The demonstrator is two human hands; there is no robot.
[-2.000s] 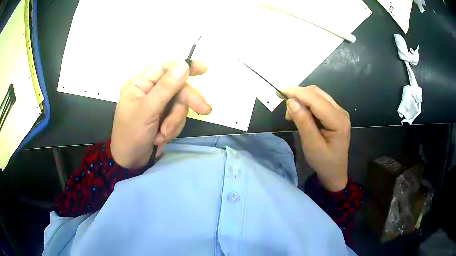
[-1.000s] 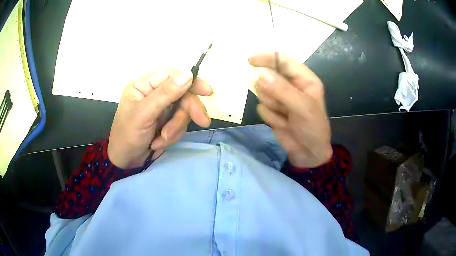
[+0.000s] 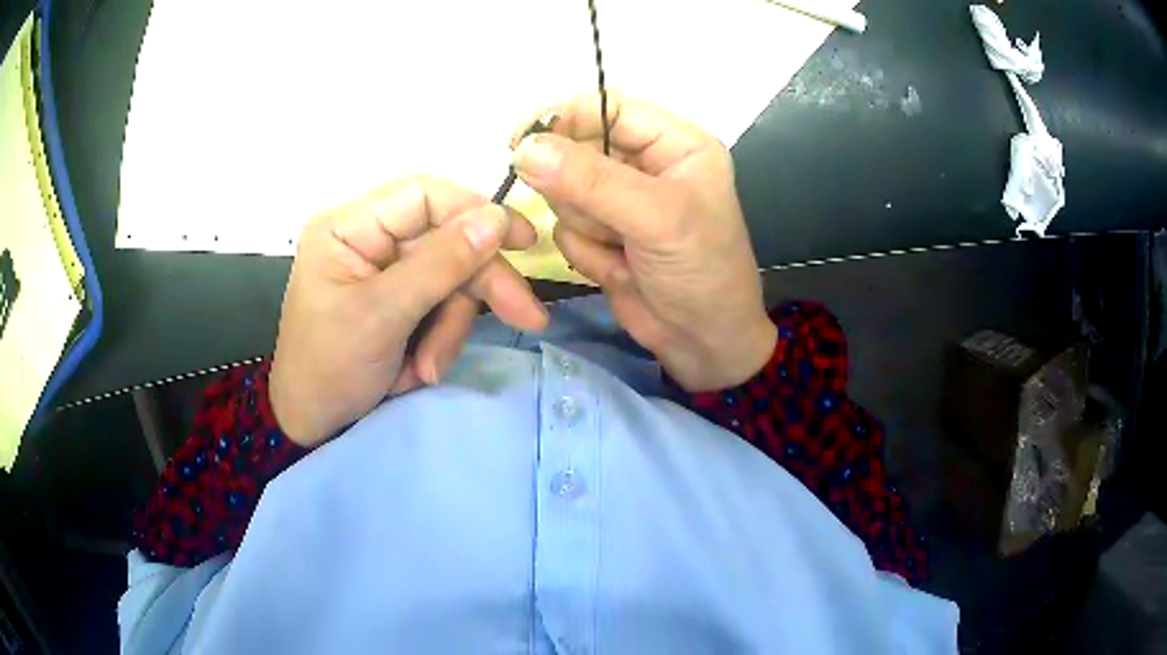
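My left hand pinches a small slim black workpiece between thumb and forefinger, at the image's centre. My right hand meets it from the right, its thumb and forefinger closed over the workpiece's upper end, so the tip is mostly hidden. A thin dark probe stands nearly upright between the fingers of my right hand and runs out at the top edge. Both hands are bare and held in front of the light blue garment, over the paper's near edge.
White paper lies on the dark bench. A blue-rimmed tray with yellowish paper is at the left. A pale stick is at the top. Twisted white tissue lies right. A cardboard box with clear plastic is below right.
My right hand has moved left to my left hand and taken hold of the workpiece's upper end. The probe has swung from slanted to nearly upright. The view has shifted slightly.
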